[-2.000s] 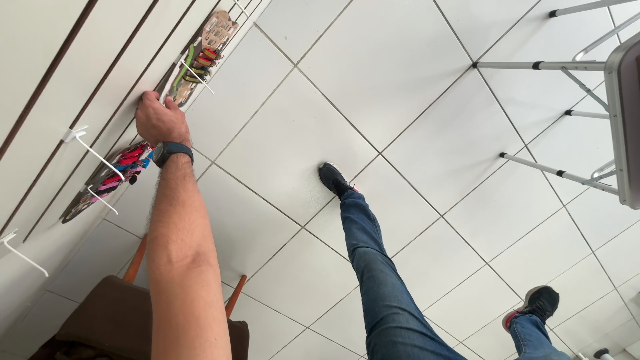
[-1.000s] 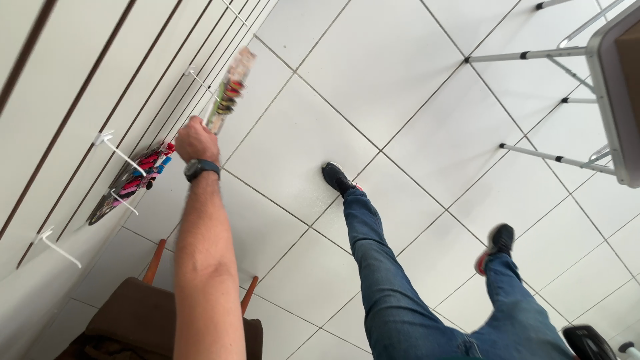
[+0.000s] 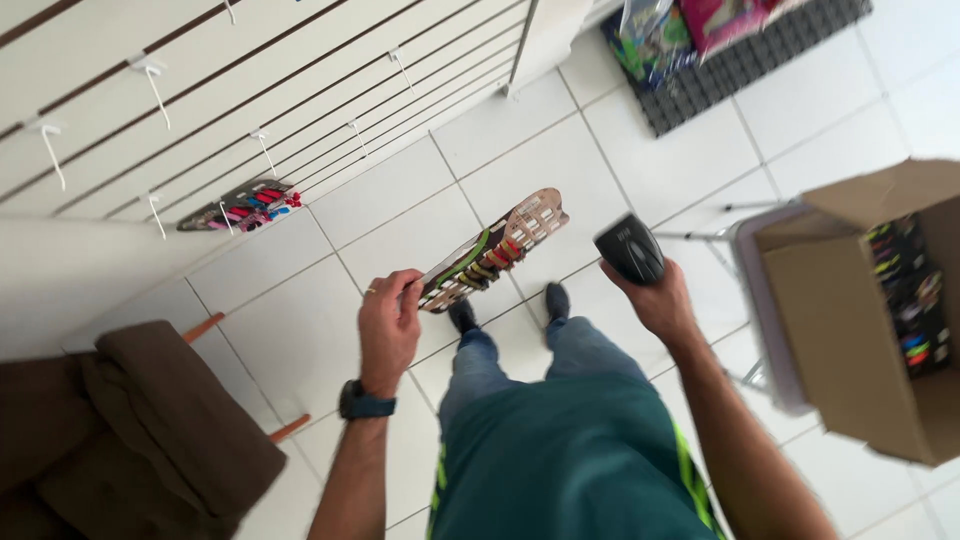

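Between the thumb and fingers of my left hand (image 3: 391, 326) is the near end of a long display card (image 3: 534, 219) with several small colourful items fastened along it. The card is held out over the floor, tilted up to the right. My right hand (image 3: 658, 296) grips a black handheld barcode scanner (image 3: 631, 249), whose head points up and left. The scanner and the card are apart. Another card with red, pink and blue items (image 3: 251, 206) hangs low on the white slatted wall panel (image 3: 300, 82).
White metal hooks (image 3: 156, 97) stick out of the panel. An open cardboard box (image 3: 840, 300) with packaged goods stands on a small table (image 3: 750, 247) at the right. A brown upholstered chair (image 3: 195, 405) is at lower left. Bright bags (image 3: 660, 45) lie on a dark grey mat (image 3: 750, 60).
My left hand has brought the card away from the wall panel, where it was two seconds ago. My right hand with the scanner has come into view. The view has turned.
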